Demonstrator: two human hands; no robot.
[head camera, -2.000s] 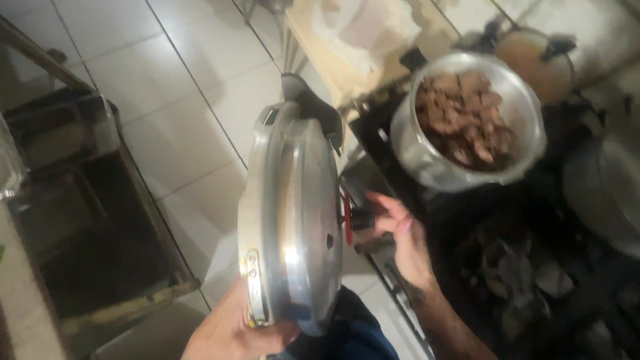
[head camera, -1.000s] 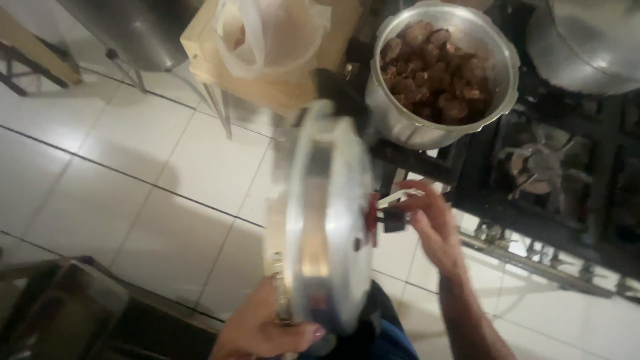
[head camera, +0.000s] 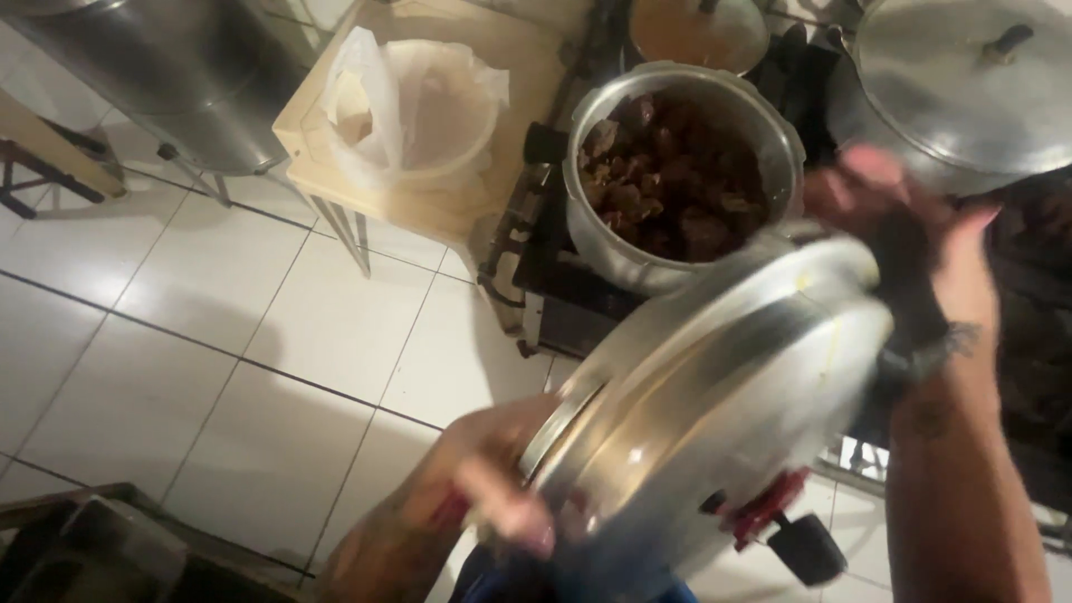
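A metal pressure cooker lid (head camera: 720, 394) is held tilted in front of me, its red valve part (head camera: 766, 507) and black weight (head camera: 806, 548) on the lower right. My left hand (head camera: 502, 477) grips the lid's near left edge. Beside the lid's black handle (head camera: 900, 285), at the far right end, is my right hand (head camera: 904, 201), blurred, its fingers spread; whether it bears on the handle is unclear. Just beyond the lid, an uncovered aluminium pot (head camera: 607, 243) on the stove holds browned meat chunks (head camera: 662, 184).
The black stove (head camera: 578, 314) also bears a large lidded pot (head camera: 963, 92) and a glass-lidded pan (head camera: 695, 33). Left of it, a wooden table (head camera: 310, 126) holds a bag-lined container (head camera: 435, 109). A metal drum-like vessel (head camera: 184, 75) stands at the upper left, over tiled floor (head camera: 335, 318).
The lid has turned from nearly upright to a slant and come closer to the meat pot. My right hand has left the valve and moved to the lid's handle end.
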